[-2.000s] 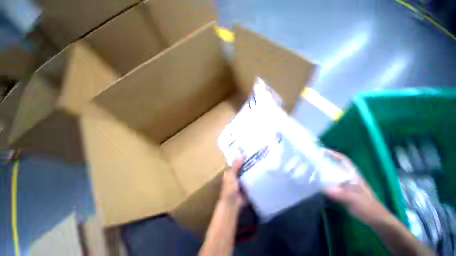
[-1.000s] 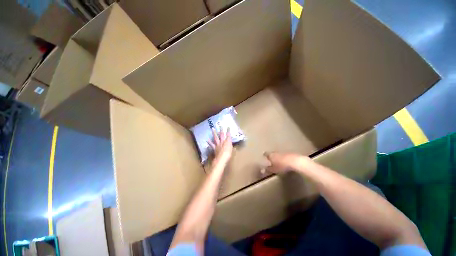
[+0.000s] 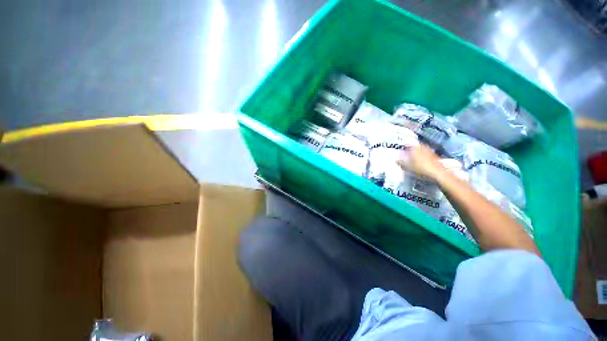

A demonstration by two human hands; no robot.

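The green crate (image 3: 299,150) holds several grey-white polybagged items, many with dark KARL LAGERFELD lettering. My right hand (image 3: 419,161) reaches into the crate and is on a polybagged item (image 3: 387,148) near the middle. The hand is blurred, and its fingertips do not show clearly enough to tell whether they grip the bag. My left hand is out of the picture. The open shipping carton (image 3: 150,256) stands at the left, cut off by the picture's edge. A shiny polybagged item (image 3: 113,333) shows partly inside it at the bottom edge.
My knee (image 3: 286,256) is between the carton and the crate. A raised carton flap (image 3: 100,163) leans toward the yellow floor line (image 3: 193,122). At the right edge are a brown box with a label (image 3: 601,291) and a red object (image 3: 598,166).
The view has swung right from the carton to the crate. My right hand has moved out of the carton into the crate. My left hand has gone out of view.
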